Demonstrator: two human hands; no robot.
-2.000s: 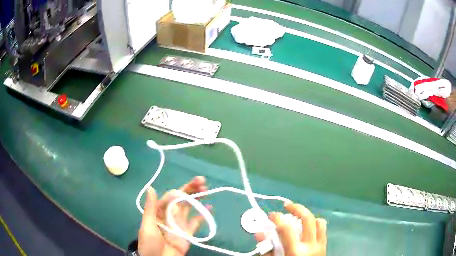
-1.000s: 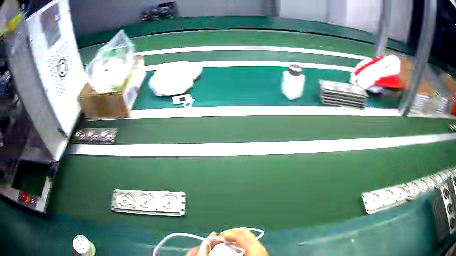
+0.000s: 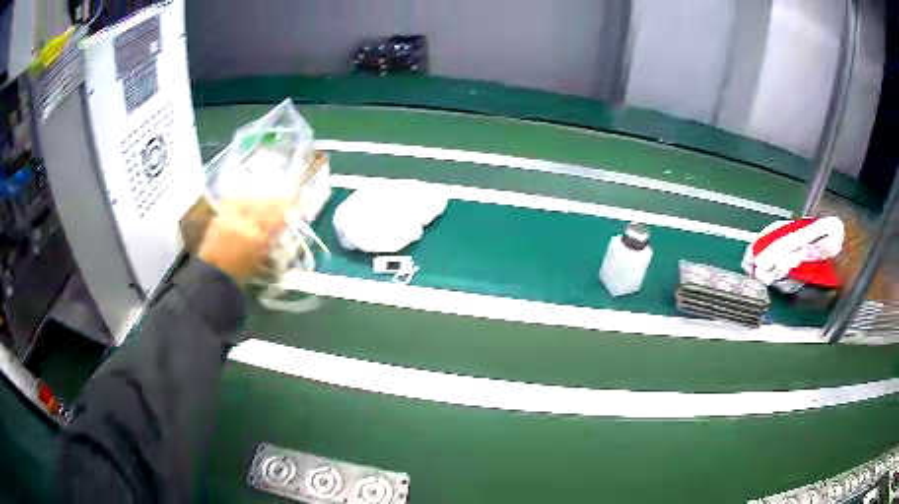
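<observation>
My left hand (image 3: 240, 236) is stretched out at the upper left, at the cardboard box (image 3: 195, 224) with a clear plastic bag (image 3: 281, 131) on top. It holds a coiled white cable (image 3: 289, 279), blurred, which hangs down in front of the box. The hand hides part of the box. Whether the white round unit is in the hand cannot be told. My right hand is out of the picture. A fixture plate (image 3: 324, 481) with three ringed wells lies on the green belt at the bottom.
A white machine housing (image 3: 148, 148) stands at the left. Across the belt are a white bundle (image 3: 386, 215), a white tag-like item (image 3: 392, 265), a dispenser bottle (image 3: 627, 261), a plate stack (image 3: 722, 293) and a red-and-white bundle (image 3: 796, 252). More fixture plates (image 3: 838, 487) lie lower right.
My left hand has moved from the near bench edge up and forward to the box with the cable. My right hand has left the picture. The view has tilted up.
</observation>
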